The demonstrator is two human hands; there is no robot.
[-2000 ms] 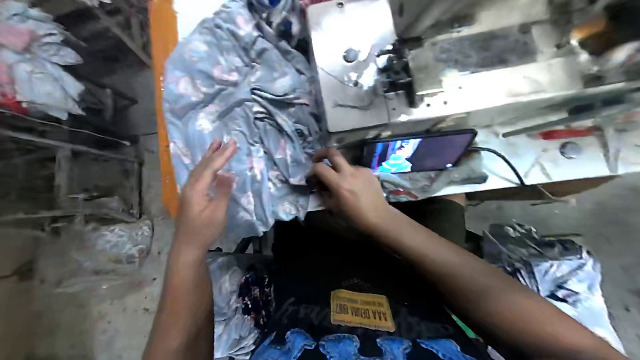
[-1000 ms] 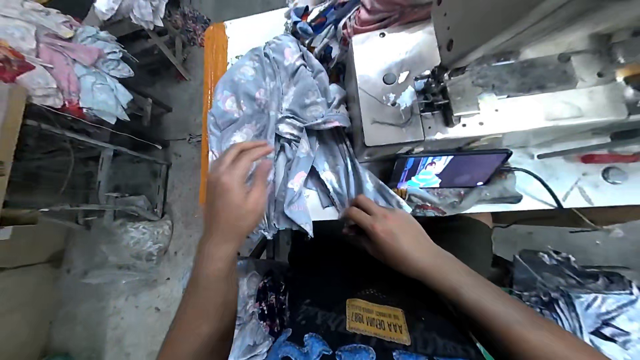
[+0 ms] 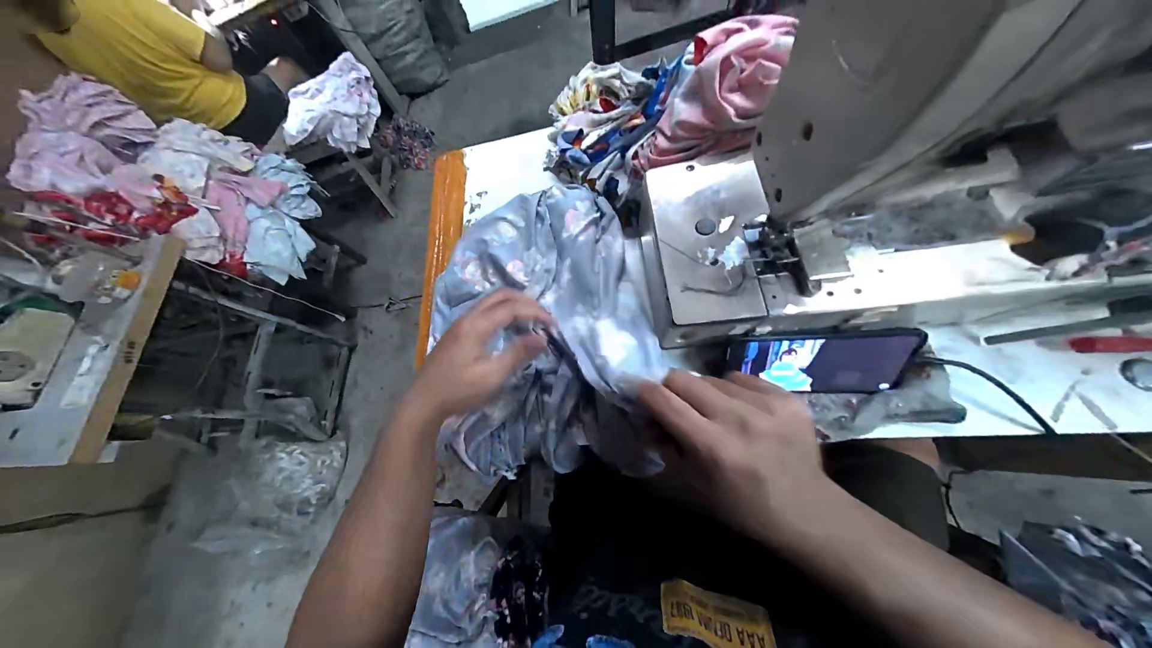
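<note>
A crumpled grey floral fabric piece (image 3: 576, 261) lies on the white table left of the sewing machine's metal plate (image 3: 706, 243), its lower part bunched at the table's near edge. My left hand (image 3: 481, 351) is over the fabric's left part, fingers bent and thumb apart; whether it grips a fold is unclear. My right hand (image 3: 738, 432) holds the fabric's right edge between thumb and fingers, with some fingertips hidden. Just beyond that hand, a lit smartphone (image 3: 828, 360) with a cable lies in front of the machine.
Pink cloth (image 3: 729, 81) and multicoloured fabric (image 3: 603, 117) are heaped behind the plate. A red-handled tool (image 3: 1111, 345) lies at the right. More garments (image 3: 171, 180) are piled at the left, near a person in a yellow top (image 3: 144, 58). Grey cloth (image 3: 454, 576) hangs by my lap.
The grey fabric has been turned and regathered; the gap between its folds near my right hand, seen one second ago, is closed. The view has swung up and left.
</note>
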